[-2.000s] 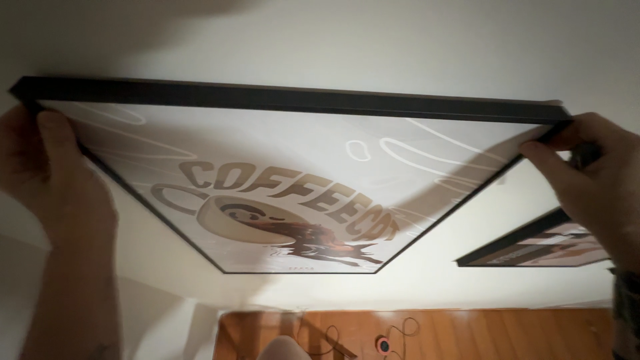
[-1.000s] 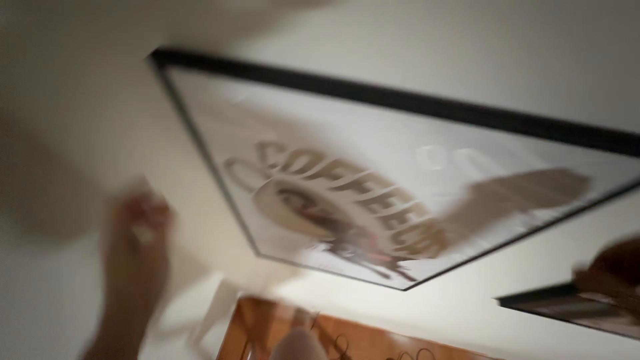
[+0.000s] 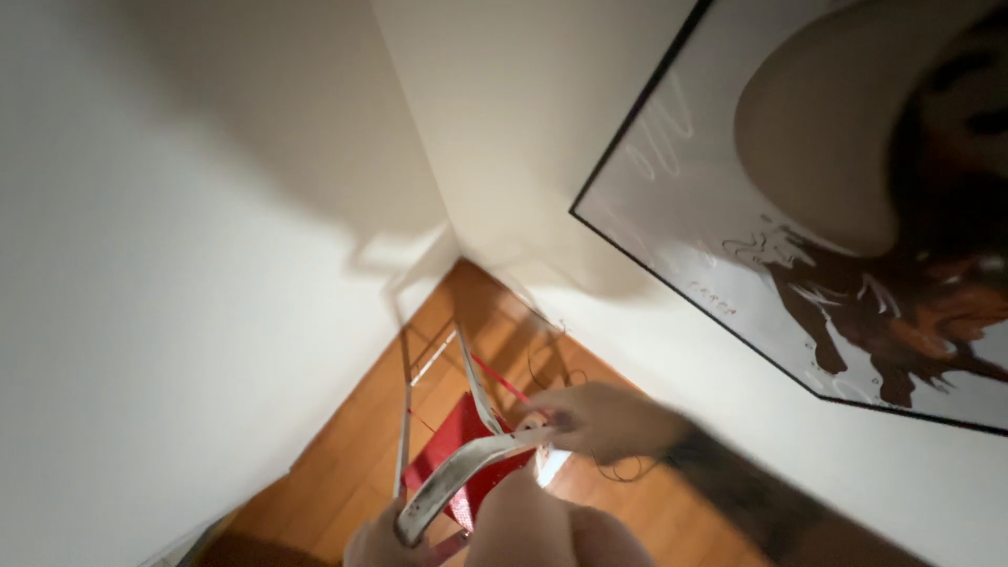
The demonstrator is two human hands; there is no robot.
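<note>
A white, scuffed metal tube rail (image 3: 465,472) of a stepladder curves across the lower middle of the head view. My left hand (image 3: 390,535) is closed around its lower left end, partly cut off by the frame edge. At its right end, my right hand (image 3: 606,421) is blurred, with its fingers on the rail. Red steps (image 3: 453,441) of the ladder show below the rail. On the right wall hangs a black-framed picture (image 3: 850,315) of a cup with brown splashes, apart from both hands. My bare knee or leg (image 3: 524,520) is behind the rail.
Two pale walls meet in a corner above the wooden floor (image 3: 315,488). A thin dark cable (image 3: 622,472) lies looped on the floor by the right wall. The ladder's light legs (image 3: 405,441) stand near the corner.
Both hands were on the frame's upper corners; they have let go of it and are now down at the ladder rail. The view has swung left and down toward the corner.
</note>
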